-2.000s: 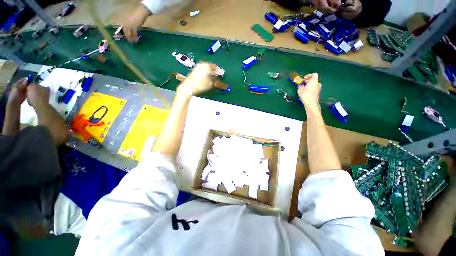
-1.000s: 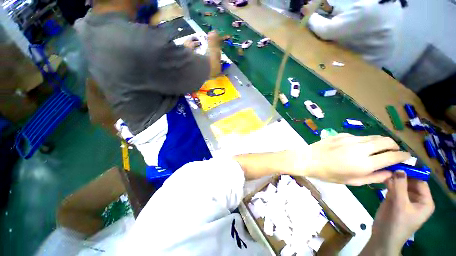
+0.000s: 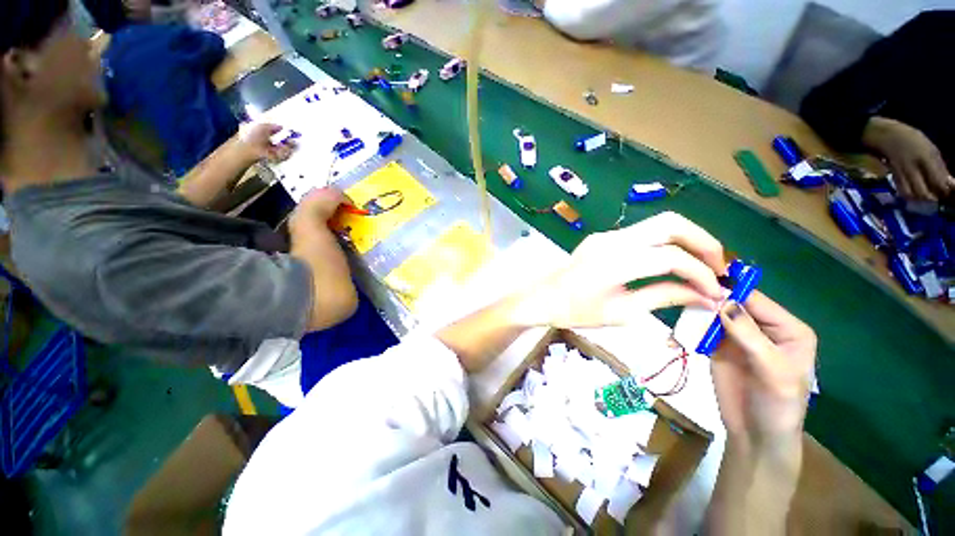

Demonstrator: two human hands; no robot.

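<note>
A blue battery cell (image 3: 728, 306) is tilted in the fingers of both my hands, above the right side of the box. My right hand (image 3: 768, 361) grips it from the right. My left hand (image 3: 639, 274) touches it at its left side, with a white piece (image 3: 700, 322) between its fingertips and the cell. Thin red wires run from the cell to a small green circuit board (image 3: 623, 397), which hangs over the box. The cardboard box (image 3: 686, 422) holds many loose white pieces.
The green conveyor (image 3: 670, 215) carries blue cells and pink-and-white units (image 3: 569, 181). A worker in grey (image 3: 178, 251) sits at left, near yellow printed sheets (image 3: 390, 204). A hanging yellowish hose (image 3: 474, 115) crosses the view. A pile of blue cells (image 3: 890, 225) lies at far right, by another person's hand.
The view has turned slightly right. The cell in my hands has gone from nearly level to steeply tilted. The green board and red wires now show, hanging over the box.
</note>
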